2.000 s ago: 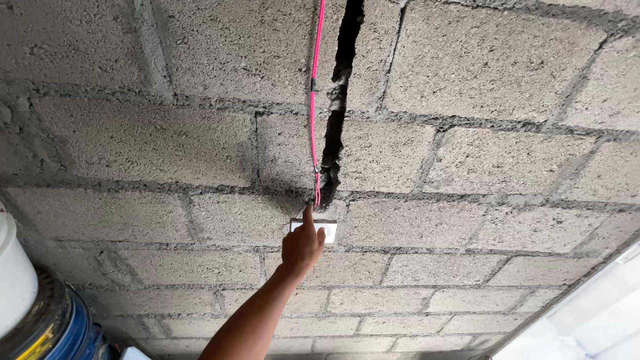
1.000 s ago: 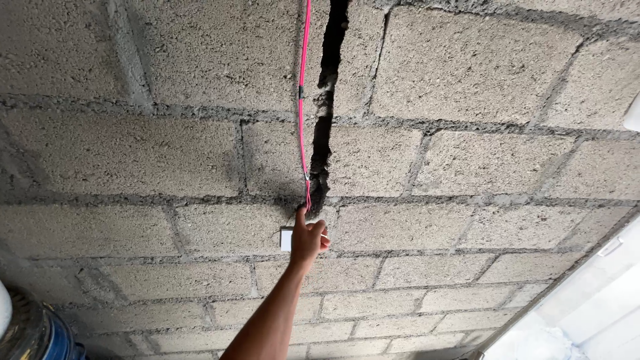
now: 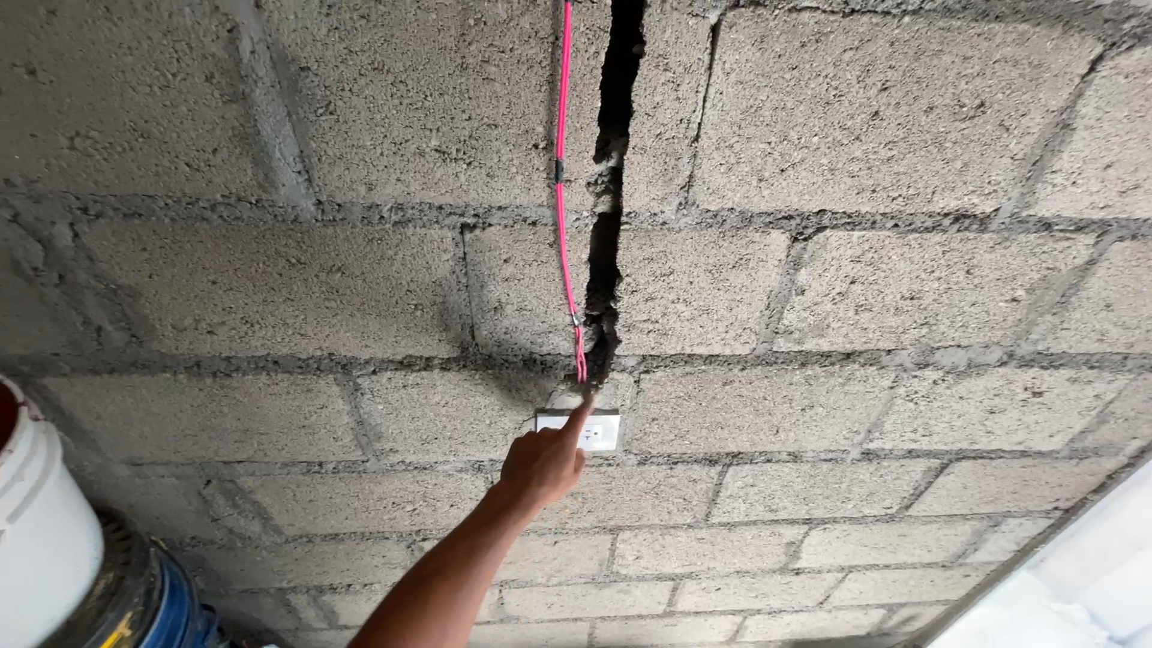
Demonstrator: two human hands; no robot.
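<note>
My left hand (image 3: pixel 544 459) reaches up from the bottom with its index finger extended and the other fingers curled. It holds nothing. The fingertip is at the lower end of a rough vertical channel (image 3: pixel 615 99) cut in the concrete block wall (image 3: pixel 900 108), just below the ends of a pink electrical cable (image 3: pixel 563 225). Whether it touches them I cannot tell. The cable runs down left of the channel, with a dark band and a grey band round it. Behind the hand, a white electrical outlet plate (image 3: pixel 607 432) is partly hidden. My right hand is out of view.
At the lower left stands a white plastic bucket (image 3: pixel 45 531), beside a dark ring-shaped object (image 3: pixel 112 576) and a blue object (image 3: pixel 175 603). A dark edge (image 3: pixel 1035 558) crosses the lower right, with a bright white area (image 3: pixel 1080 576) beyond it.
My left index finger has tilted to the right, and its tip now sits just below the cable ends. More of the outlet shows right of the hand. The view has shifted.
</note>
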